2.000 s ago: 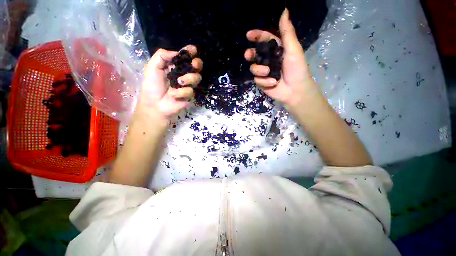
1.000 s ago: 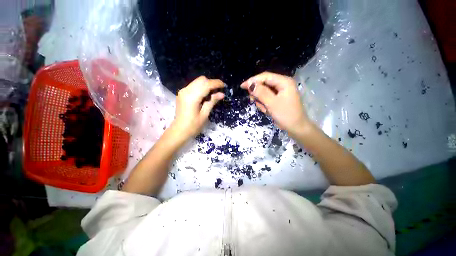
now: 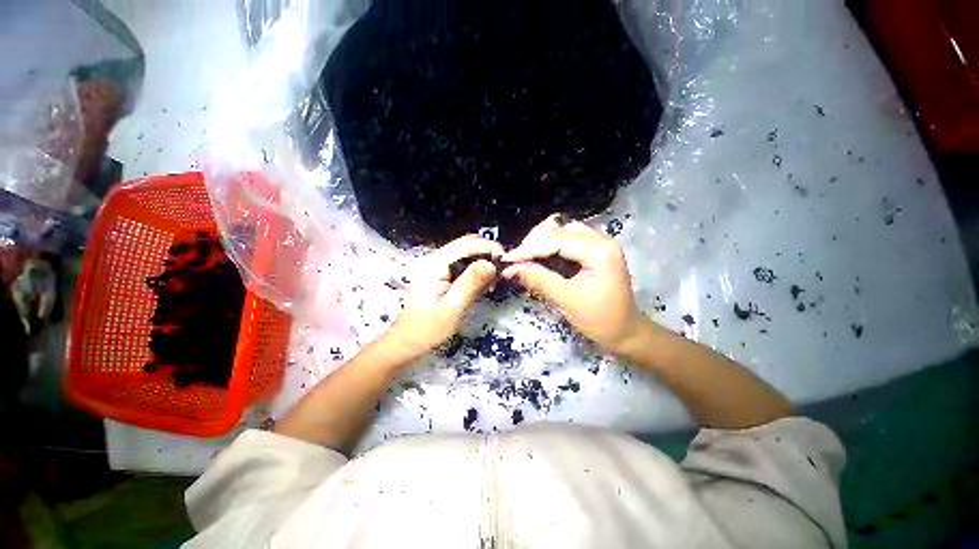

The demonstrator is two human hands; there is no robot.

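My left hand (image 3: 442, 295) and my right hand (image 3: 585, 281) meet fingertip to fingertip at the near edge of the heap of black pieces (image 3: 494, 118). Small black pieces show between the left thumb and fingers and under the curled right fingers. Their exact shape is too small to tell. The heap fills the open clear plastic bag (image 3: 311, 139). Black flecks and bits (image 3: 488, 349) lie scattered on the white sheet below my hands.
An orange-red perforated basket (image 3: 247, 370) with a black pile inside stands at the left, the bag's edge over its corner. Clear bags with reddish contents (image 3: 97, 118) lie at the far left. A dark red bin (image 3: 934, 75) is at the upper right. More flecks dot the white sheet (image 3: 837, 257).
My hands have come together from slightly apart and sit lower in view. Two seconds ago they were wide apart, each holding a black clump. The basket and heap appear lower as the view shifted.
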